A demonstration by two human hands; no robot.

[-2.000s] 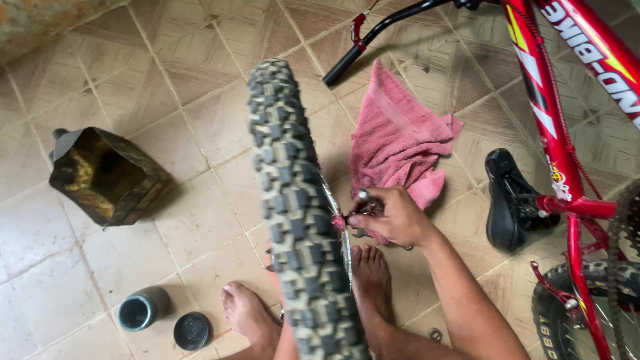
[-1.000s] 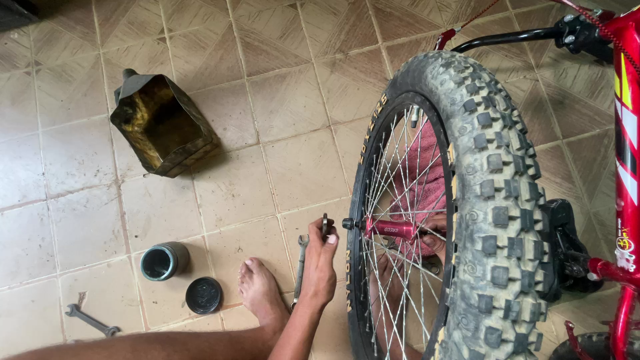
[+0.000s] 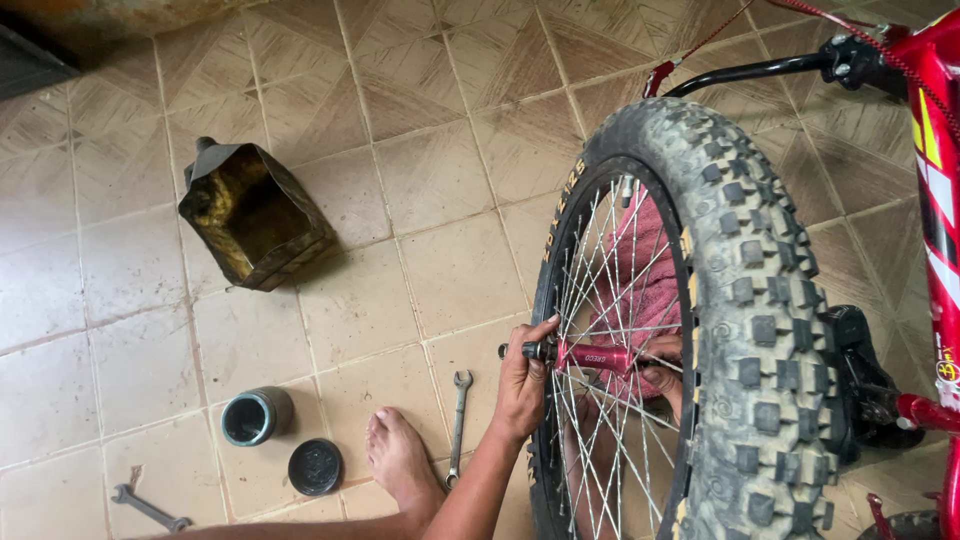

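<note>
A bicycle wheel with a knobby tyre [image 3: 757, 330] stands upright at the right, its spokes meeting at a red metal hub [image 3: 600, 358]. My left hand [image 3: 523, 375] is at the hub's left end, fingers closed around the dark axle end [image 3: 538, 350]. Through the spokes my right hand [image 3: 666, 371] shows at the hub's other end, partly hidden by the rim and tyre; its fingers touch the axle there. A pink cloth [image 3: 637, 277] lies on the floor behind the spokes. A combination wrench [image 3: 459, 420] lies between my foot and the wheel.
A cut-open container [image 3: 259, 217] lies on the tiles at upper left. Below it are an open jar [image 3: 259, 416], its black lid [image 3: 315, 467] and an open-end wrench [image 3: 150, 510]. My bare foot [image 3: 397, 457] is beside the lid. A red bicycle frame [image 3: 937, 225] and black handlebar [image 3: 750, 73] border the right.
The wheel has turned from tread-on to showing its spokes and hub. My left hand, beside the axle end one second ago, is now on it. The view has shifted.
</note>
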